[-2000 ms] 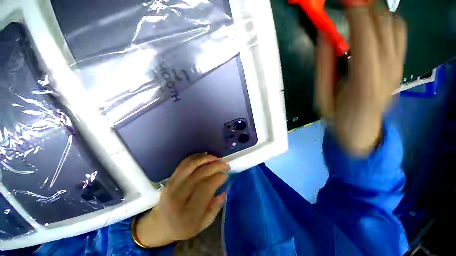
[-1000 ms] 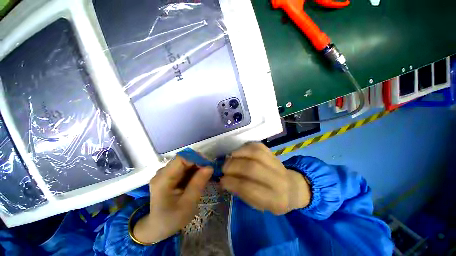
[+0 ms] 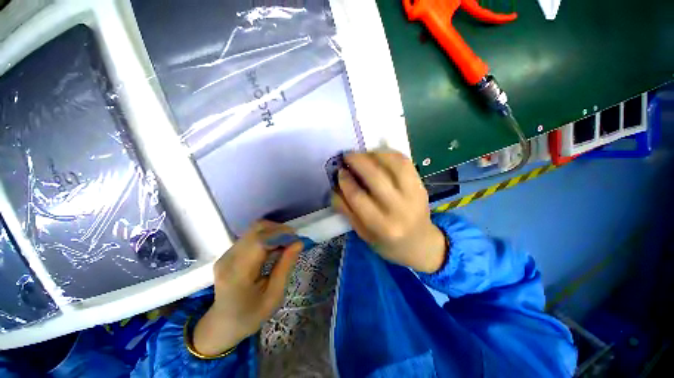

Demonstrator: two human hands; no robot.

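A silver-grey tablet [image 3: 277,166] lies back up in a white foam tray [image 3: 203,255], its upper part under a clear wrinkled film [image 3: 222,74]. My right hand [image 3: 384,203] is over the tablet's lower right corner, fingertips at the dark camera module [image 3: 334,171], partly covering it. Whether it pinches a small piece cannot be seen. My left hand [image 3: 247,284] is at the tray's near edge, thumb and finger pinching a blue tape strip [image 3: 288,241].
Another film-covered tablet [image 3: 74,162] lies in the tray's left pocket. An orange-red air blow gun [image 3: 451,40] with a thin hose [image 3: 523,136] lies on the green bench [image 3: 591,66]. Yellow-black striped tape [image 3: 495,190] and a white tray [image 3: 610,122] are beyond its near edge.
The right hand first let go of the air blow gun and met the left hand at the blue strip. It has since moved up onto the camera module, while the left hand keeps the strip.
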